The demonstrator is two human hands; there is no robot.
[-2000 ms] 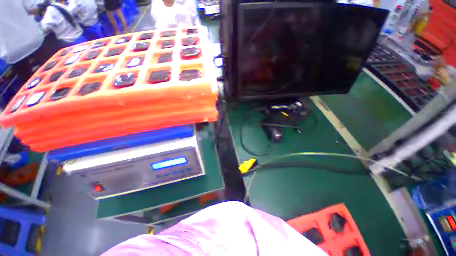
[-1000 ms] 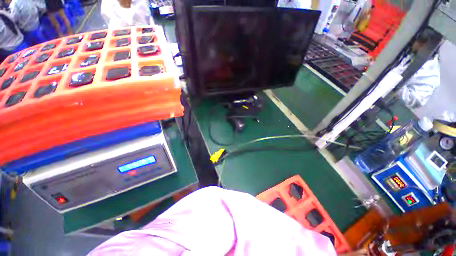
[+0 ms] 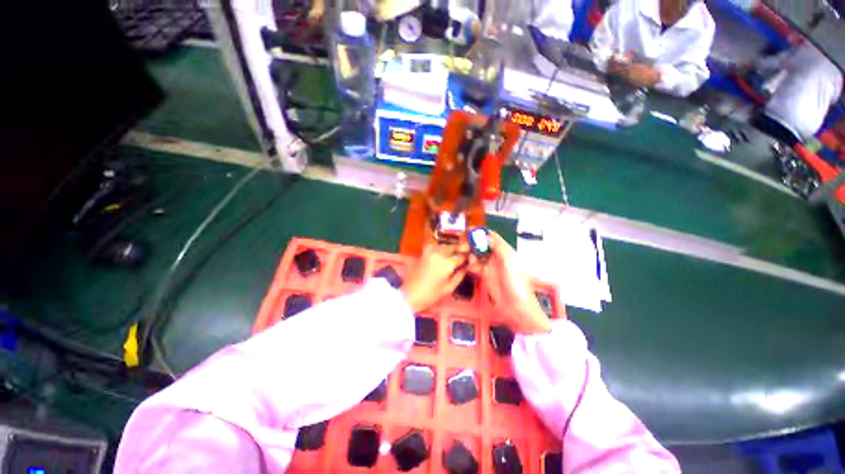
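Note:
The red-orange foam tray [image 3: 394,409] lies on the bench in front of me, with dark watch bodies in its pockets. The orange-brown test fixture [image 3: 448,170] stands behind it, with its red clamp handle [image 3: 490,176] at the right. A small pale, lit piece [image 3: 451,223] shows at the fixture's base. My right hand [image 3: 501,275] holds a watch body [image 3: 479,243] with a lit screen at its fingertips, just in front of the fixture. My left hand [image 3: 435,274] is beside it at the fixture's front edge; its fingertips are blurred, and its hold cannot be told.
White papers [image 3: 573,264] lie right of the fixture. A blue-fronted instrument [image 3: 404,137] and a clear bottle [image 3: 353,83] stand behind left; a supply with red digits [image 3: 536,128] is behind right. A dark monitor [image 3: 65,102] fills the upper left. A person [image 3: 656,46] sits across the bench.
The view has swung right, from the stacked trays and monitor to the fixture. Both my hands and the whole width of the front tray have come into view, with a watch in my right hand.

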